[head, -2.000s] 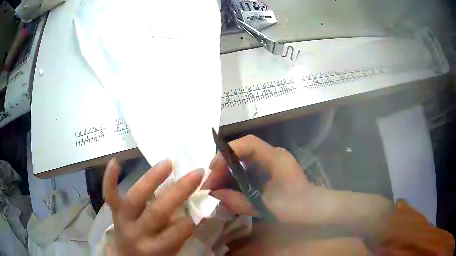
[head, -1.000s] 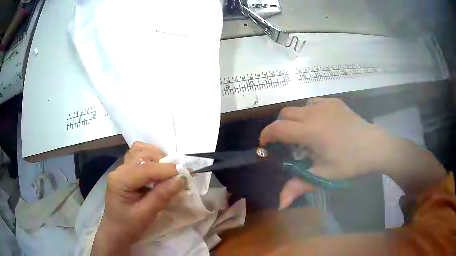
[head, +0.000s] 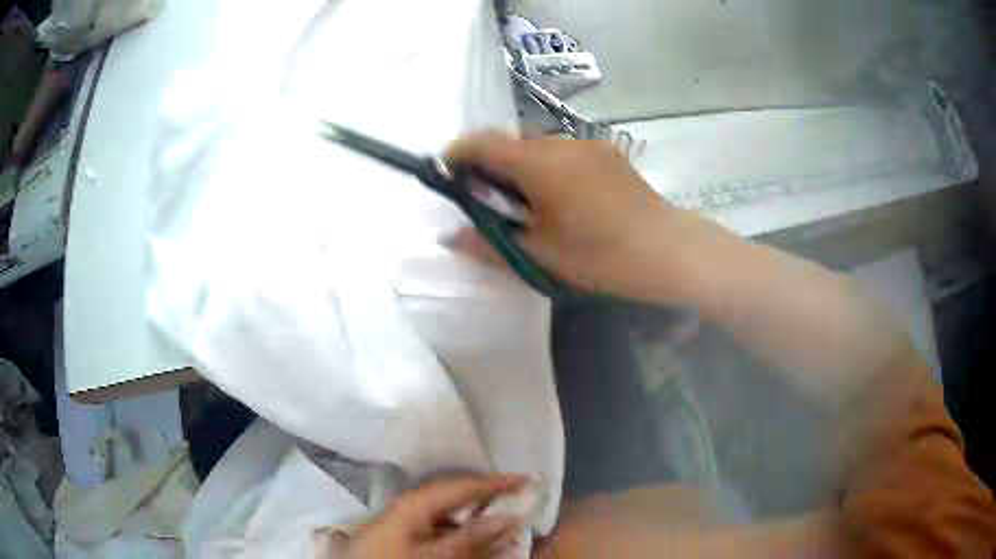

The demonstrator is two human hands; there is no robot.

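A large white fabric panel (head: 284,251) lies on the white table and hangs over its front edge. My right hand (head: 568,213) is over the cloth, blurred, and holds the scissors (head: 431,173) by their green handles. The blades look closed and point up-left above the cloth. My left hand (head: 453,519) is at the bottom edge, partly cut off, with the lower end of the cloth between its fingers. Cream fabric (head: 377,477) shows dimly beneath the white panel.
The sewing table (head: 120,273) has a printed ruler scale (head: 743,194) along its front. A silver swing-arm guide (head: 562,109) and metal machine parts (head: 552,63) are behind my right hand. Pale cloth pieces (head: 126,497) lie at lower left; more cloth (head: 93,24) is at upper left.
The scissors have moved from the cloth end by my left hand up over the panel, and the blades have closed. My left hand has moved down and right, and the cloth has shifted toward me.
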